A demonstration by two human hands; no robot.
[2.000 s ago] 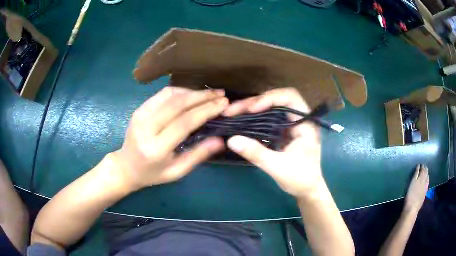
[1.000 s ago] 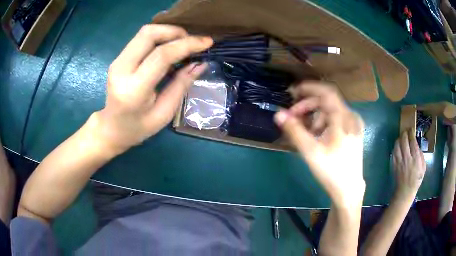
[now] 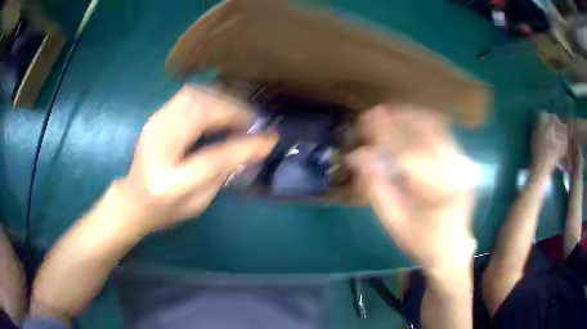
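The brown cardboard box (image 3: 335,58) lies in front of me with its lid raised at the back. The view is strongly blurred. My left hand (image 3: 193,151) is at the box's left end with fingers bent; dark and shiny material shows by its fingertips. My right hand (image 3: 412,167) is at the box's right end, its fingers blurred; whether it holds anything cannot be told. Between the hands, a shiny bluish-grey item (image 3: 299,175) shows at the front of the box, with dark contents behind it that are too blurred to tell apart.
A black cable (image 3: 48,122) runs across the green bench (image 3: 103,148) on the left. Another open box (image 3: 35,71) is at the far left. Another person's hand (image 3: 550,138) and forearm are at the right. Blurred dark items and cardboard lie at the upper right.
The box and its raised lid sit differently in view. The black cable bundle and white tip seen against the lid no longer show there. Both hands have moved to the box's ends.
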